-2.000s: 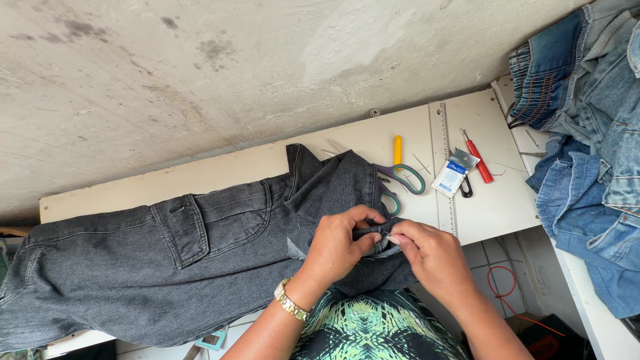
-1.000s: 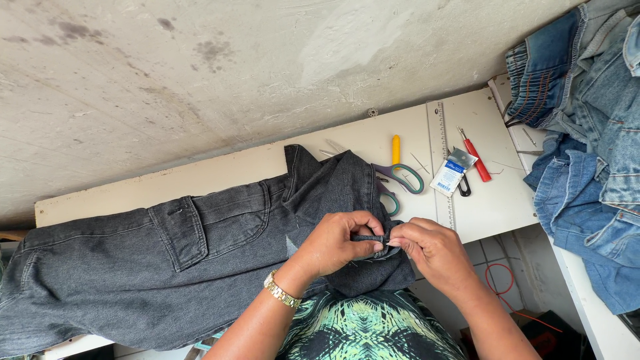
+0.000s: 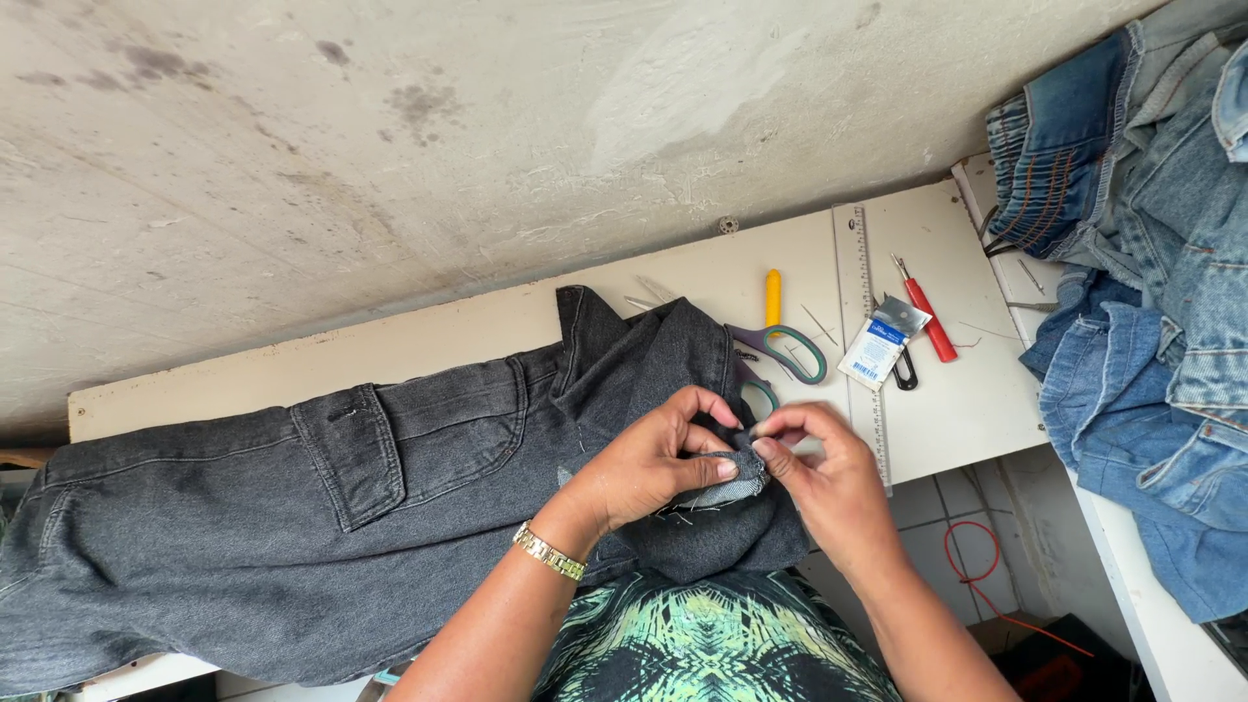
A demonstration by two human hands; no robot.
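Observation:
Dark grey denim trousers (image 3: 439,507) with a flap pocket lie across the white table and hang over its front edge. My left hand (image 3: 673,453) pinches a frayed, folded edge of the denim between thumb and fingers. Close beside it, my right hand (image 3: 809,448) grips the same edge with thumb and fingertips; whether it also holds something small is hidden. Scissors (image 3: 799,356) with purple and teal handles lie behind the hands, partly under the cloth. A clear ruler (image 3: 866,322) is right of them, with a white and blue packet (image 3: 877,349) on it.
A red-handled seam ripper (image 3: 931,317), a black-handled tool (image 3: 906,370) and a yellow stick-like object (image 3: 773,297) lie on the white table (image 3: 936,429). Blue denim garments (image 3: 1170,341) are piled at the right. The wall (image 3: 390,146) rises behind. A red cord (image 3: 975,575) hangs below.
My left hand has shifted its hold, and the frayed edge with its pale inner side now shows between my hands. The right hand stays at the cloth edge, fingers repositioned.

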